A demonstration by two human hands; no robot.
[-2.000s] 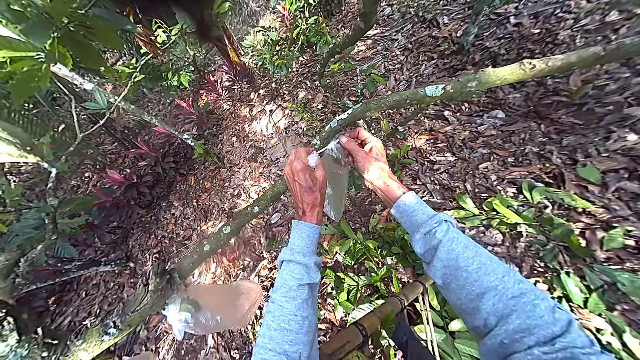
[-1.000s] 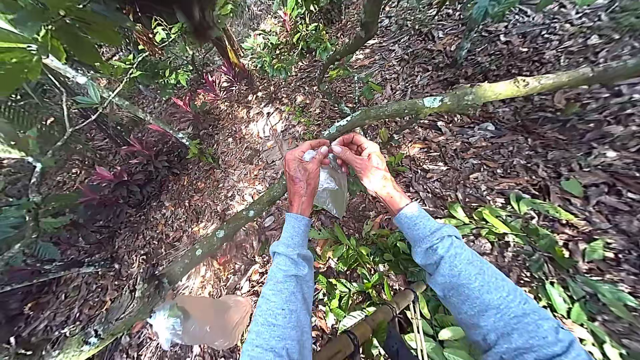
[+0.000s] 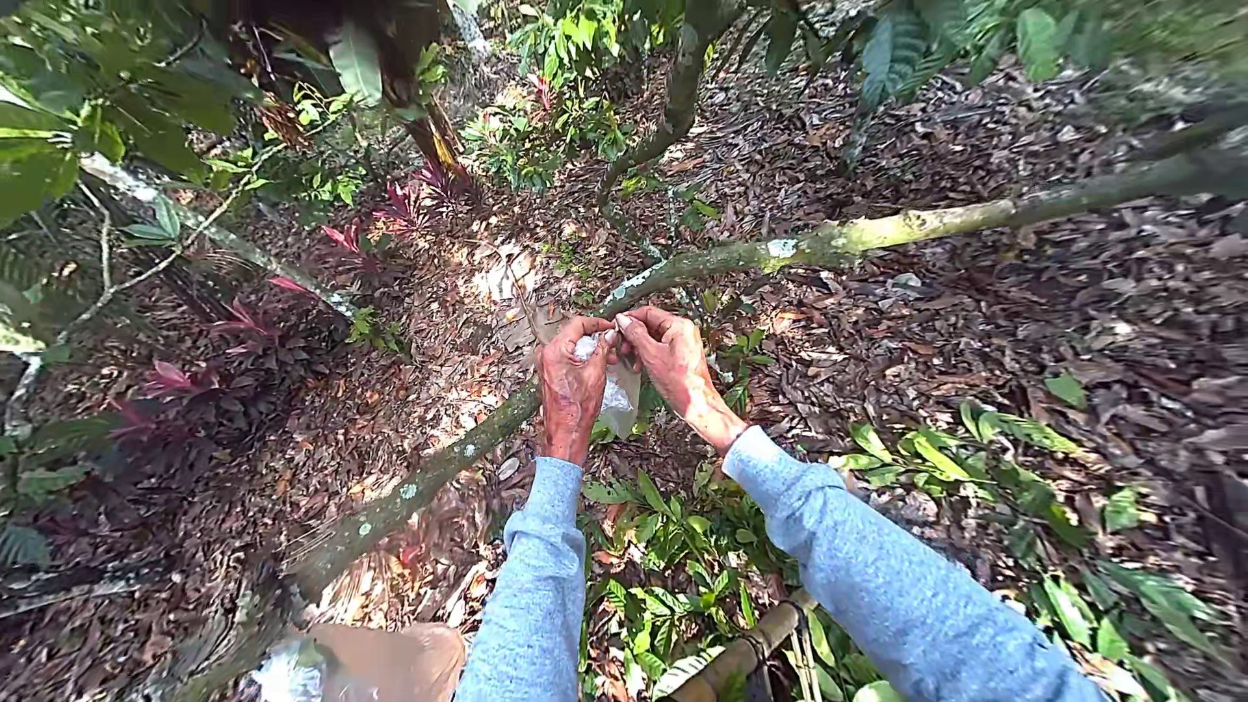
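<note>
My left hand (image 3: 572, 378) grips the bunched top of a clear plastic bag (image 3: 620, 402), which hangs below the fingers beside a tree branch. Thumb and forefinger of my right hand (image 3: 675, 363) pinch at the same bunched plastic, and the fingertips of both hands meet there. The lichen-spotted branch (image 3: 726, 261) runs just behind and above the hands. A second plastic bag, with brownish contents (image 3: 395, 663), lies or hangs at the lower left near the branch; its whitish gathered end points left.
Leaf litter (image 3: 975, 361) covers the ground. A bamboo pole (image 3: 746, 655) with ties stands at the bottom centre among green plants (image 3: 682, 546). Red-leaved plants (image 3: 244, 327) grow at the left, and a thinner branch (image 3: 673, 107) comes down from the top.
Both hands have stayed together at the bag's top, while the fingers have shifted on the plastic. The bag's neck looks more tightly gathered than two seconds ago.
</note>
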